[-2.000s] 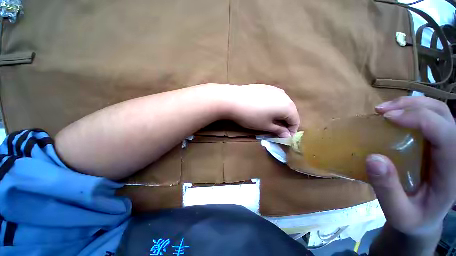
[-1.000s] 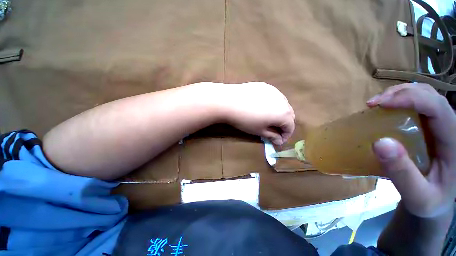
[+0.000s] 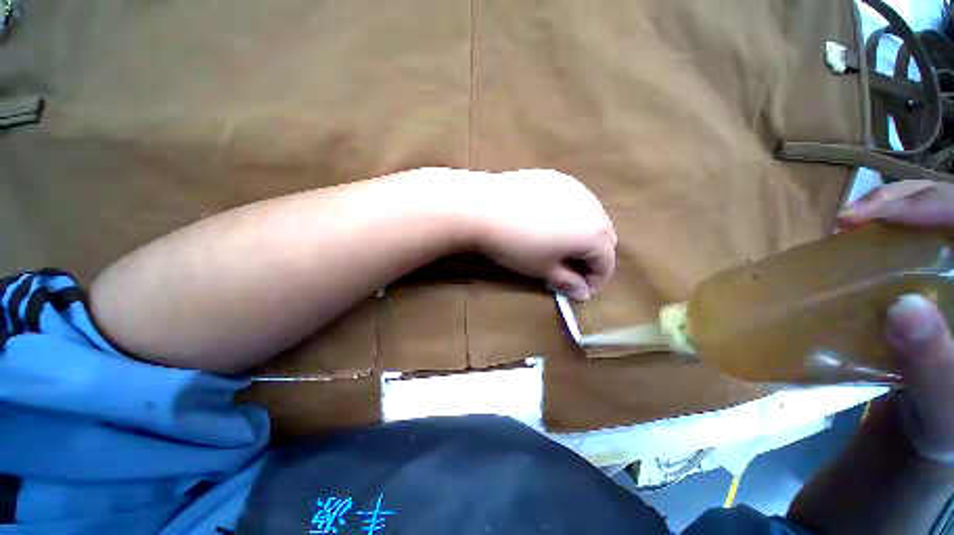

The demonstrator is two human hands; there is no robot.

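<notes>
The large brown bag body panel (image 3: 669,115) lies flat before me, with a centre seam. My left hand (image 3: 570,235) reaches across it, fingertips pinching the panel's edge at the notch corner beside a narrow white strip (image 3: 568,317). My right hand (image 3: 912,313), partly cut off by the right edge, holds the glue bottle (image 3: 816,305) on its side. Its pale nozzle tip touches or nearly touches the lower end of the white strip. The lower brown layer (image 3: 649,402) shows beneath, with a rectangular cut-out (image 3: 460,397) showing white.
Brown straps (image 3: 921,94) hang in loops at the upper right. A handle tab (image 3: 826,154) lies at right and another (image 3: 19,111) at left. A small whitish lump (image 3: 836,56) is near the straps. The white table edge (image 3: 722,444) runs along the lower right.
My right hand and the bottle have moved right, after the nozzle first moved down from beside my left fingertips. The gap between the edges has narrowed. My left hand has barely moved since one second ago.
</notes>
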